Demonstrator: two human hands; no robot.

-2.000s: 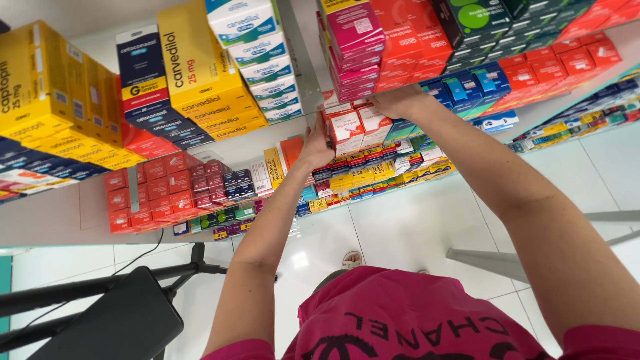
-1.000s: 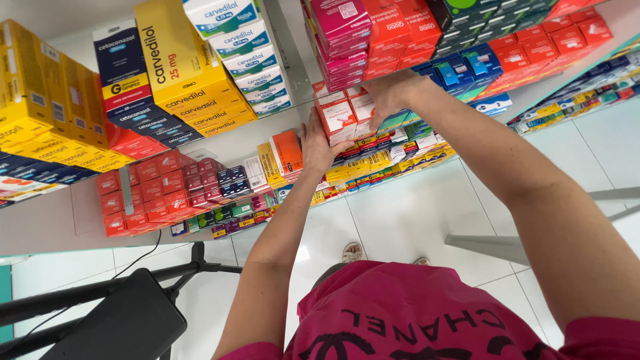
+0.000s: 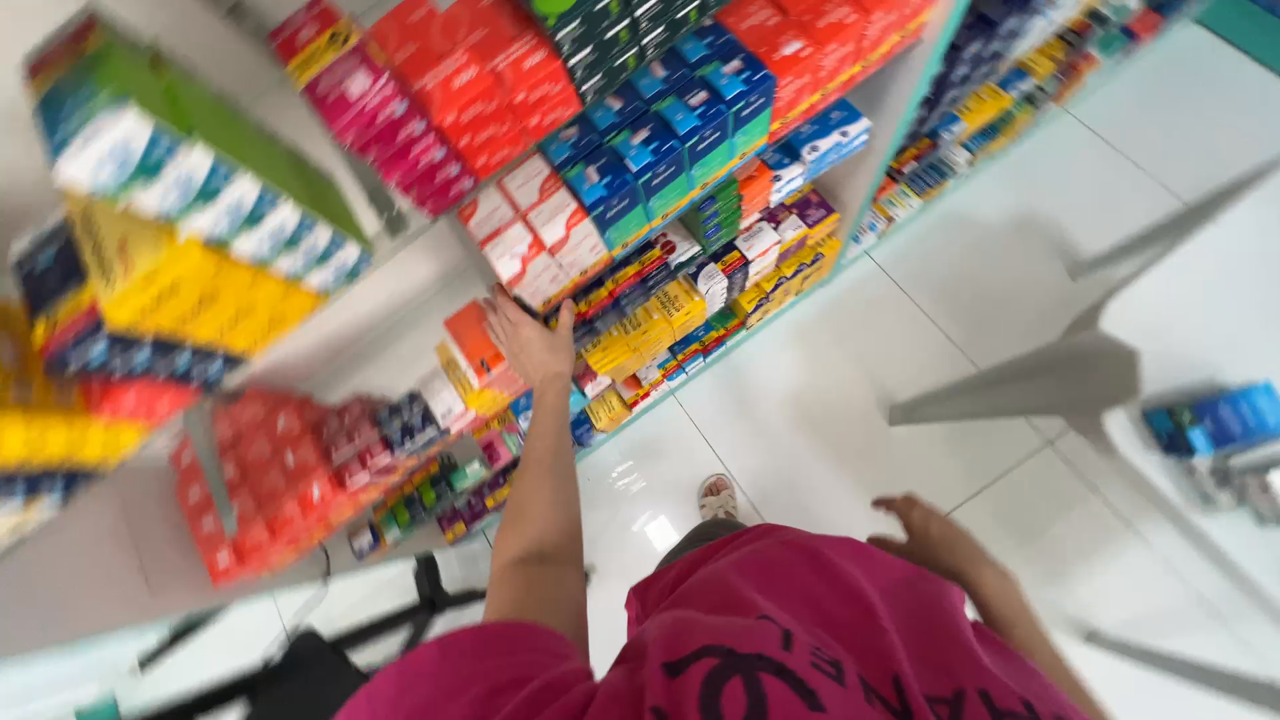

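My left hand (image 3: 530, 338) reaches to the shelf with its fingers spread, against the lower left side of a block of white and red medicine boxes (image 3: 535, 232). An orange and yellow box (image 3: 478, 350) stands just left of that hand. Blue and green boxes (image 3: 640, 150) stand to the right of the white and red ones. My right hand (image 3: 925, 535) hangs beside the pink shirt (image 3: 800, 630), away from the shelf, fingers apart, with nothing seen in it.
Yellow boxes (image 3: 645, 325) fill a lower shelf. Red boxes (image 3: 270, 470) stand at the left, above a black chair or stool (image 3: 310, 680). Grey metal legs (image 3: 1020, 380) stand on the tiled floor at right, near a blue box (image 3: 1220, 418).
My right hand has left the white and red boxes and come down to my side. My left hand stays beside them, its fingers now spread. The view has turned to the right.
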